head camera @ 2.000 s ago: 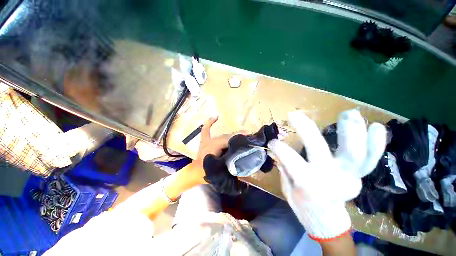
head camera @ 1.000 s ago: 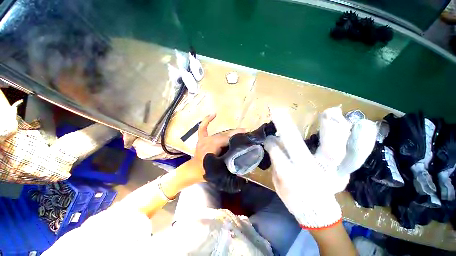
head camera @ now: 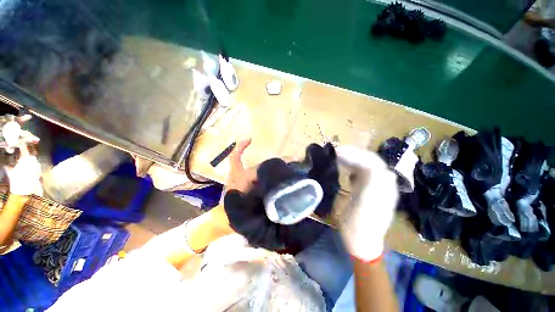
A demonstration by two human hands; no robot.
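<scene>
A black moulded piece (head camera: 246,213) with wavy lobed edges is held above my lap. Its grey-white rimmed oval opening (head camera: 294,202) faces the camera. My bare left hand (head camera: 241,173), with a bracelet at the wrist, holds it from the left and behind; most of its fingers are hidden. My right hand (head camera: 368,204), in a white knitted glove with an orange-red cuff, is at the piece's right edge, its fingertips blurred and partly hidden. Several black and silver assemblies (head camera: 453,189) lie at the right of the bench.
The brown bench (head camera: 341,109) borders a green belt (head camera: 316,36) carrying a dark spiky piece (head camera: 408,23). White bottles (head camera: 220,79), a black cable (head camera: 196,137), a dark flat bar (head camera: 223,154) and a small white tub (head camera: 274,87) are on the bench. Blue crates (head camera: 91,250) and another person's gloved hand (head camera: 23,173) are at left.
My right hand has drawn its spread fingers in toward the held piece. The piece looks larger and more fully turned to the camera. The spiky piece has moved left along the belt.
</scene>
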